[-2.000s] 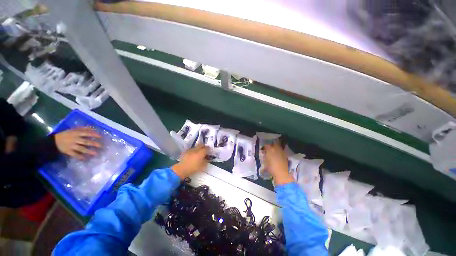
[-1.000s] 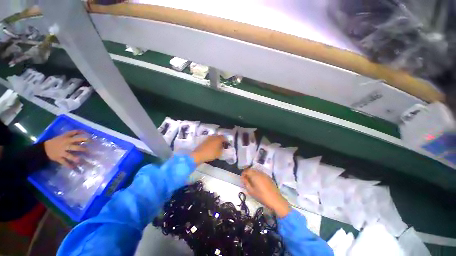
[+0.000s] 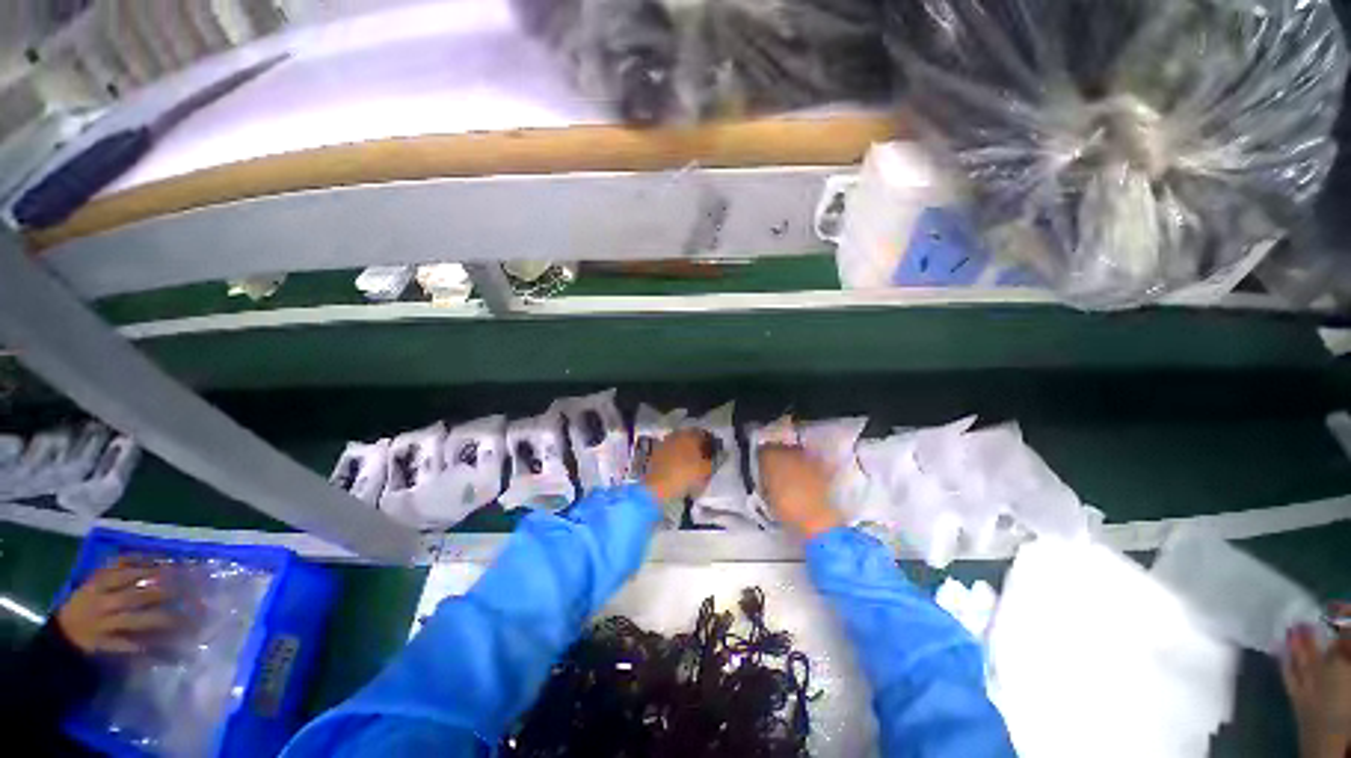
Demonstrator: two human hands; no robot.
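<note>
White pouches (image 3: 536, 462) stand in a row along the green belt; those on the left show a dark coil on a pale piece. My left hand (image 3: 680, 464) is over a pouch in the middle of the row, its fingertips near a dark coil. My right hand (image 3: 794, 483) reaches onto the pouch just right of it. My fingers are partly blurred, so what either hand grips cannot be told. A tangled pile of black cables (image 3: 667, 684) lies on the white mat (image 3: 842, 693) between my blue sleeves. Pouches to the right show no black coil.
A blue bin (image 3: 291, 640) with clear bags and another person's hand is at left. White sheets (image 3: 1104, 652) lie at right, near another person's hand (image 3: 1316, 684). A slanted metal post (image 3: 193, 400) stands at left. The shelf (image 3: 593, 216) above holds large clear bags (image 3: 1126, 148).
The view has turned right, and the pouch row now looks more level. My hands have moved along the row to pouches farther right. My right hand has reached forward from the belt's near edge.
</note>
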